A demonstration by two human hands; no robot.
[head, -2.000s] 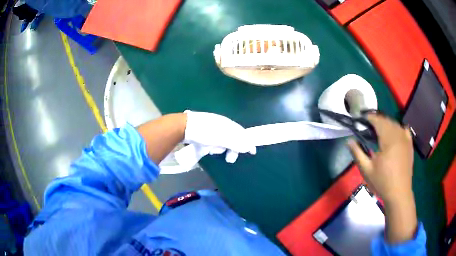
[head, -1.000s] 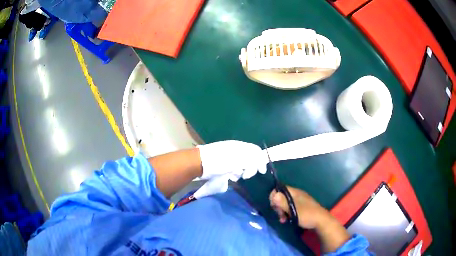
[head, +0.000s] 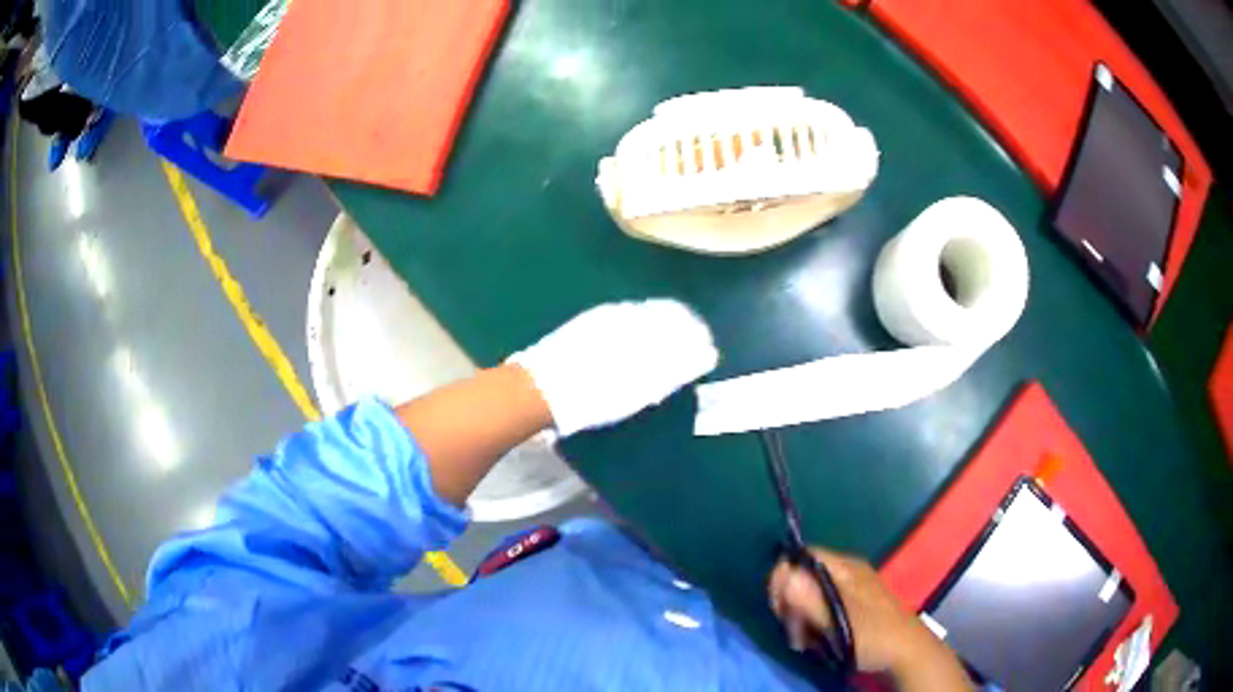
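A thick white wipe roll (head: 952, 275) lies on the green bench, its hollow core showing. Its loose strip trails left and ends in a cut edge. My left hand (head: 617, 365), in a white glove, is just left of the strip end and apart from it. Its fingers look curled; whether it holds anything is hidden. My right hand (head: 852, 611), bare, grips the black scissors (head: 787, 504) by the handles. The blades point up toward the strip's lower edge. A display panel (head: 1030, 588) lies on a red foam pad (head: 1028, 422) at the lower right.
A cream fan (head: 740, 169) stands behind the strip. A second dark panel (head: 1120, 196) lies on red foam at the upper right. Another red pad (head: 372, 88) is at the upper left. A round white tub (head: 392, 345) is below the bench edge. A person's blue sleeve (head: 129, 54) shows top left.
The strip, earlier held in my left hand, is now cut off and lies free. My left hand has moved up and away from it. The scissors have drawn slightly down and right of the strip end.
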